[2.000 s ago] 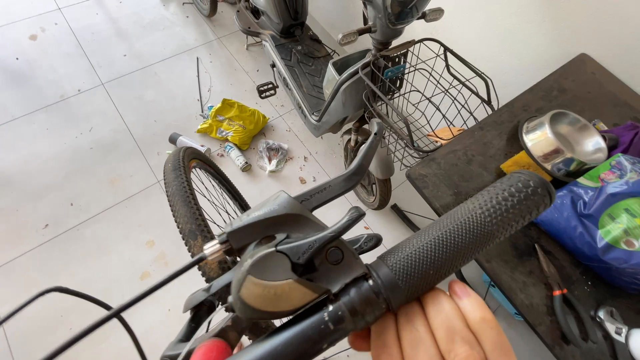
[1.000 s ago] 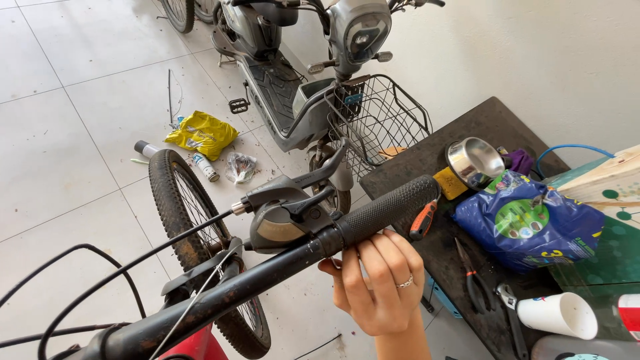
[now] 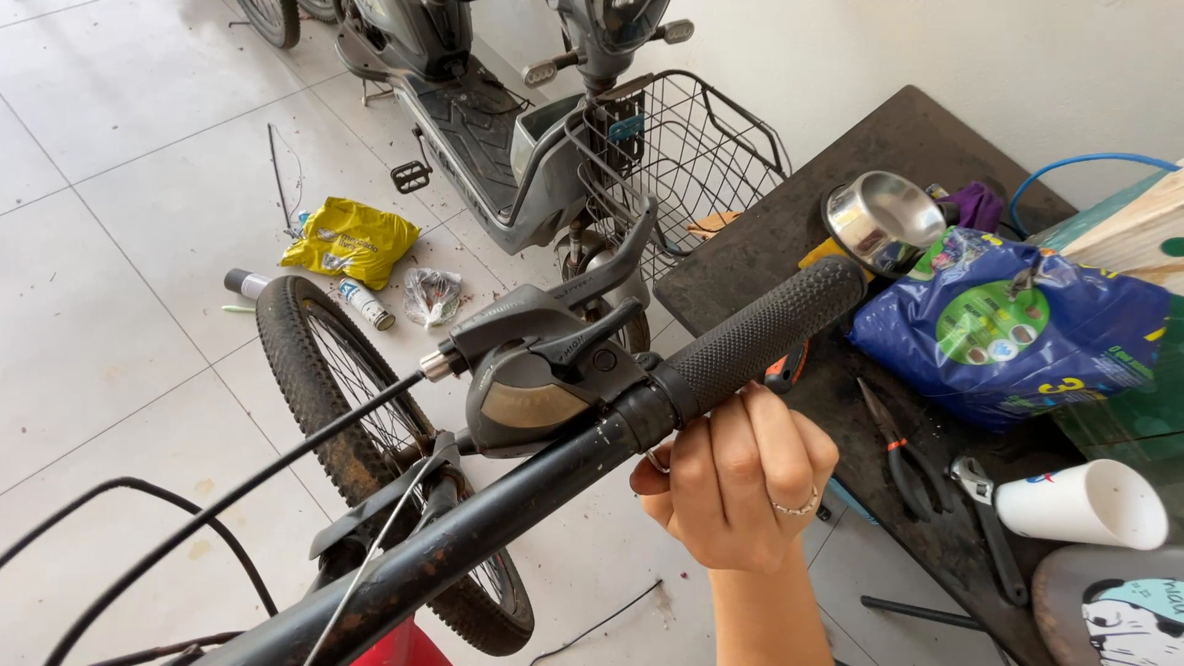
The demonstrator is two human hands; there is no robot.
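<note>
A black bicycle handlebar (image 3: 518, 513) runs diagonally up to a textured rubber grip (image 3: 768, 333). A shifter and brake lever unit (image 3: 532, 388) is mounted on it, with a black cable (image 3: 250, 499) entering its left end. My right hand (image 3: 740, 472) is at the underside of the bar, beside the inner end of the grip and the clamp. Its fingers are curled and a ring is on one of them. A small metal piece shows by the thumb; whether the hand holds it is unclear. My left hand is out of view.
The front wheel (image 3: 324, 398) stands below the bar. A dark table (image 3: 731, 268) at right holds pliers (image 3: 911, 472), an adjustable wrench (image 3: 994, 536), a white cup (image 3: 1082, 504), a metal bowl (image 3: 883, 222) and a blue bag (image 3: 1008, 324). Behind stands a scooter with a wire basket (image 3: 694, 166).
Two seconds ago my right fingers lay behind the grip; now the back of the hand shows below it, with the fingers curled at the bar. The view has shifted.
</note>
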